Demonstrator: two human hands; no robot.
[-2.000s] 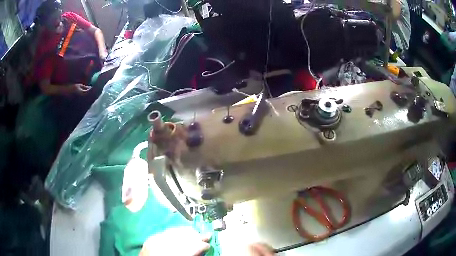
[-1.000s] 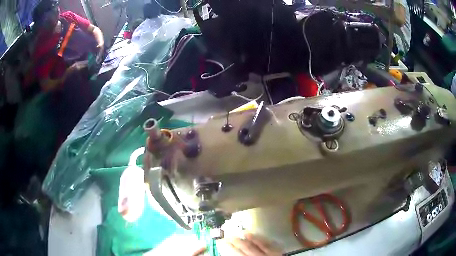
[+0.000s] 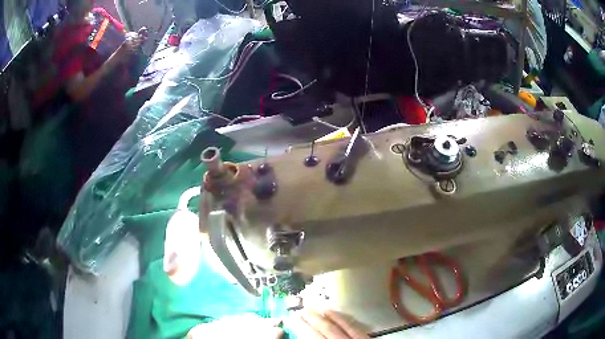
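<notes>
The cream-beige sewing machine head (image 3: pixel 371 198) crosses the view. Its needle area (image 3: pixel 285 301) is brightly lit at the left end. Green cloth (image 3: pixel 189 298) lies left of and under the needle. My left hand (image 3: pixel 235 329) is flat on the cloth at the bottom edge, cut off and overexposed. My right hand (image 3: pixel 326 326) is just right of the needle area, fingers together, also cut off by the bottom edge. What lies under the fingers is hidden.
Orange-brown scissor handles (image 3: pixel 428 286) lie on the machine bed, right of my right hand. A white needle lamp (image 3: pixel 181 245) stands left of the head. Clear plastic (image 3: pixel 133 165) covers green cloth behind left. A dark heap (image 3: pixel 345 53) is behind. Another person (image 3: pixel 86 59) is at the upper left.
My right hand has moved left, close to the needle, compared with two seconds ago. My left hand stays at the cloth. The other person's arm is raised. The camera view has shifted slightly.
</notes>
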